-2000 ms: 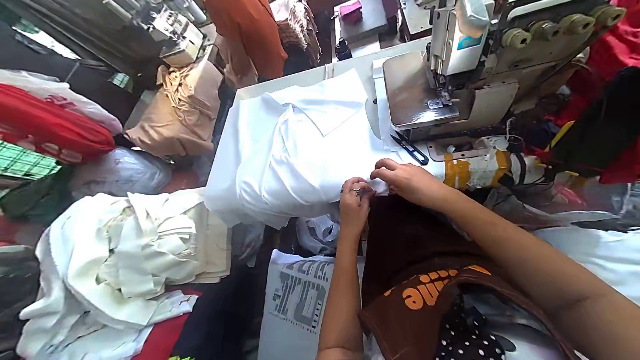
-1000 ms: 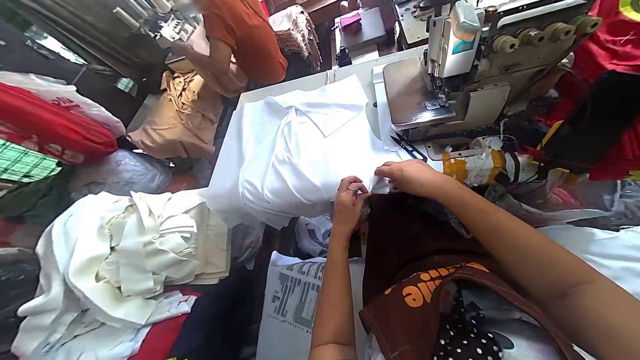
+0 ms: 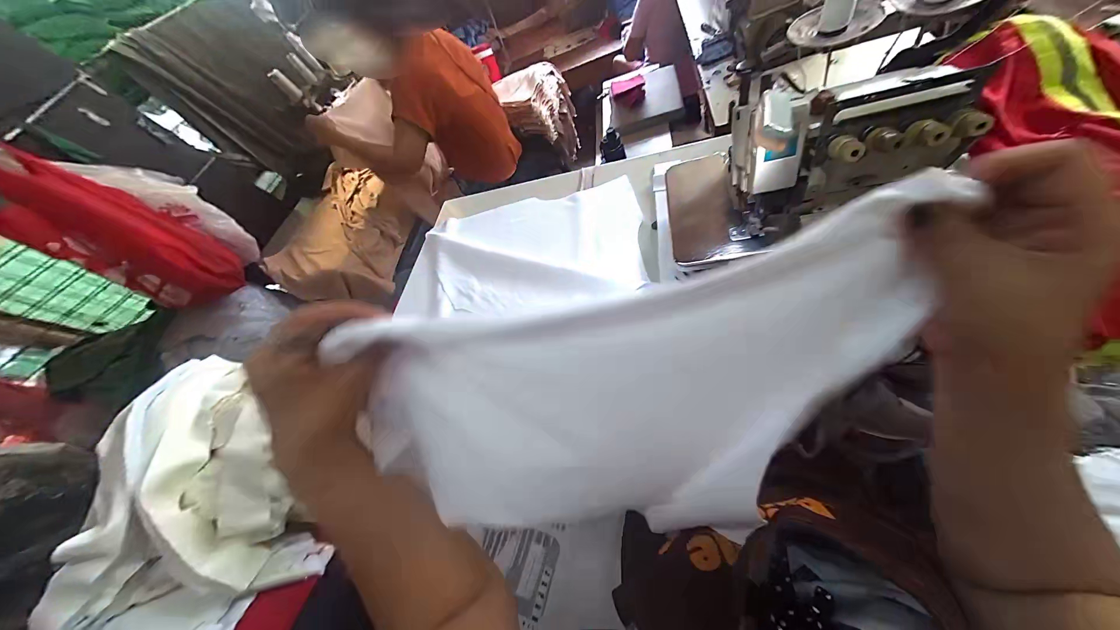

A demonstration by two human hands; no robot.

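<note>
A white piece of fabric (image 3: pixel 630 394) is stretched in the air between my two hands, blurred by motion. My left hand (image 3: pixel 324 385) is closed on its left end, at the left of the view. Higher up on the right, my right hand (image 3: pixel 1006 236) grips the other end. Behind the held fabric, more white cloth (image 3: pixel 542 245) lies on the white sewing table (image 3: pixel 499 199). An industrial sewing machine (image 3: pixel 770 166) with a metal plate stands beyond, between the cloth and my right hand. Part of the table is hidden by the raised fabric.
Cream fabric pieces (image 3: pixel 201 490) are heaped at lower left. Brown printed cloth (image 3: pixel 840 525) lies below the held fabric. A co-worker in an orange shirt (image 3: pixel 455 105) sits at upper left by tan cloth (image 3: pixel 350 236). Red fabric with yellow bands (image 3: pixel 1050 70) hangs at right.
My hands were close together at the edge of the white cloth on the table. They are now wide apart and raised, with white fabric stretched between them. The co-worker shows more fully.
</note>
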